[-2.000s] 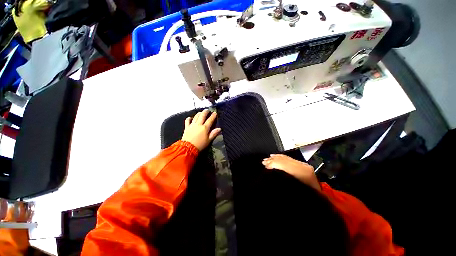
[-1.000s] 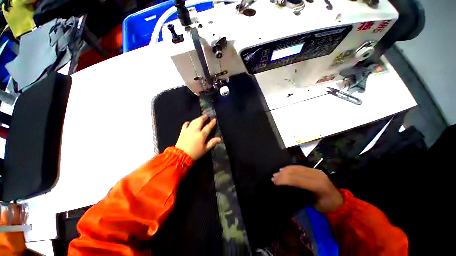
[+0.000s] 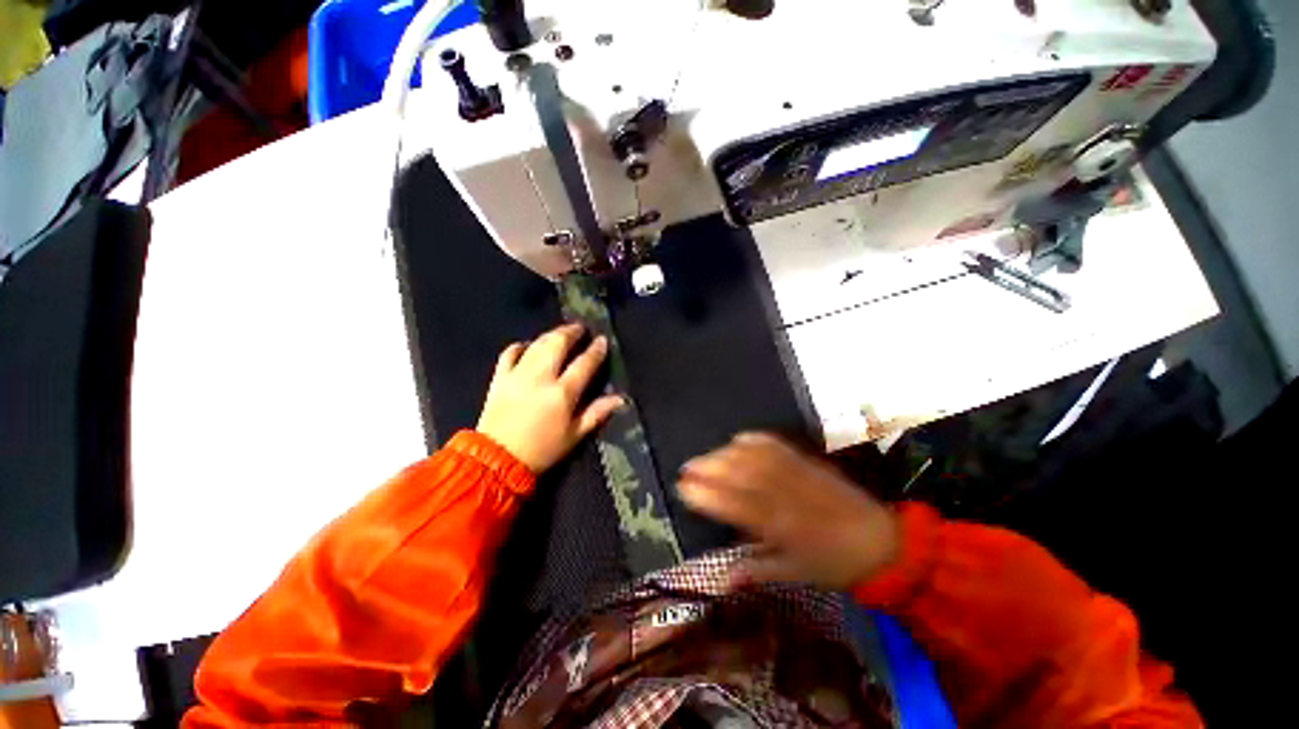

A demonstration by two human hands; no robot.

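A black mesh panel (image 3: 720,342) lies under the presser foot (image 3: 596,265) of the white sewing machine (image 3: 670,86) and reaches down to the wearer's lap. A camouflage strip (image 3: 624,463) runs down its middle to the needle area. My left hand (image 3: 546,396) lies palm down with fingers apart on the panel, fingertips at the strip's left edge below the foot. My right hand (image 3: 788,510) is blurred, above the panel's lower right part, fingers partly bent near the strip. Whether it touches or grips the panel is unclear.
A thick black padded panel (image 3: 64,399) stands at the table's left. Snips (image 3: 1019,281) lie on the white table (image 3: 912,349) at right. A blue crate (image 3: 349,57) is behind. Grey fabric (image 3: 86,114) is at far left. A checked apron (image 3: 684,641) covers the panel's lower end.
The panel has moved forward under the machine. My left hand stays beside the strip. My right hand has moved left toward the strip. The apron now shows at the bottom.
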